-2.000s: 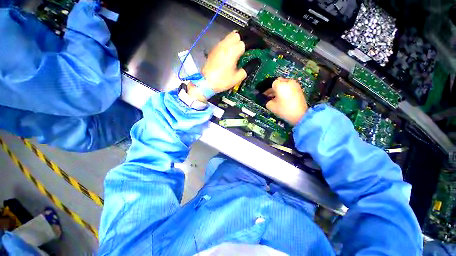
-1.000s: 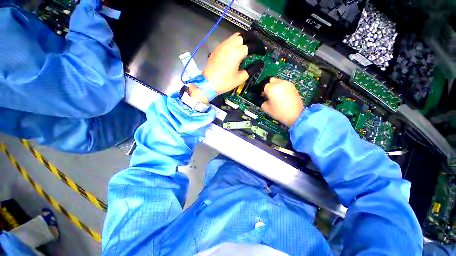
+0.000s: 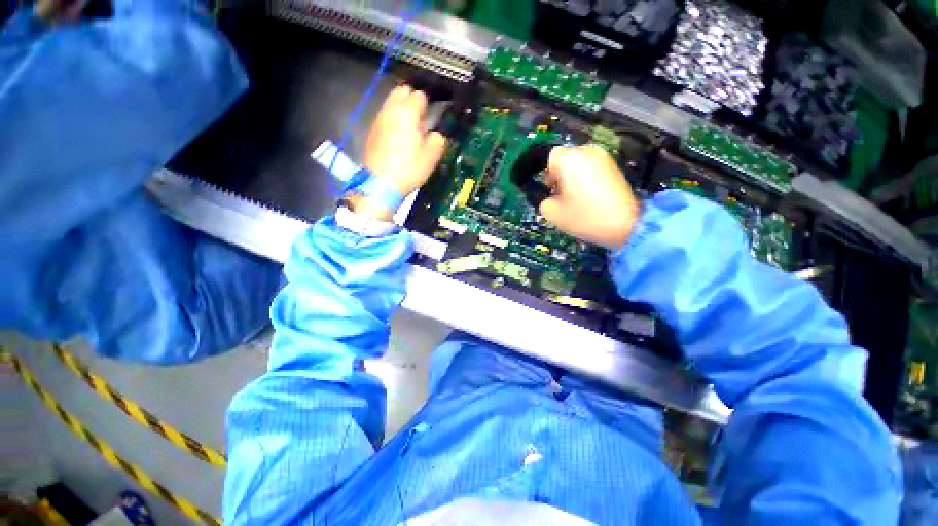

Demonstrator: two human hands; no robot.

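A green circuit board (image 3: 483, 154) lies in a black solder pallet (image 3: 453, 190) on the conveyor in front of me. My left hand (image 3: 406, 144), with a blue strap at its wrist, is over the pallet's left edge, fingers bent; its fingertips are blurred and I cannot tell if they hold anything. My right hand (image 3: 588, 195) is over the right part of the board, fingers curled and dark at the tips; what is under them is hidden. Pale pallet clamps (image 3: 504, 269) sit along the pallet's near edge.
A second board (image 3: 769, 241) lies to the right. Narrow green strips (image 3: 545, 77) lie on the rear rail. Behind are bins of silver-white components (image 3: 712, 51) and dark blocks (image 3: 813, 87). A blue-sleeved person (image 3: 103, 154) is at the left. A silver rail (image 3: 535, 334) runs in front.
My left hand has moved left, off the board to the pallet's left edge. My right hand stays over the board. The camera view has shifted, and the neighbour's sleeve has moved.
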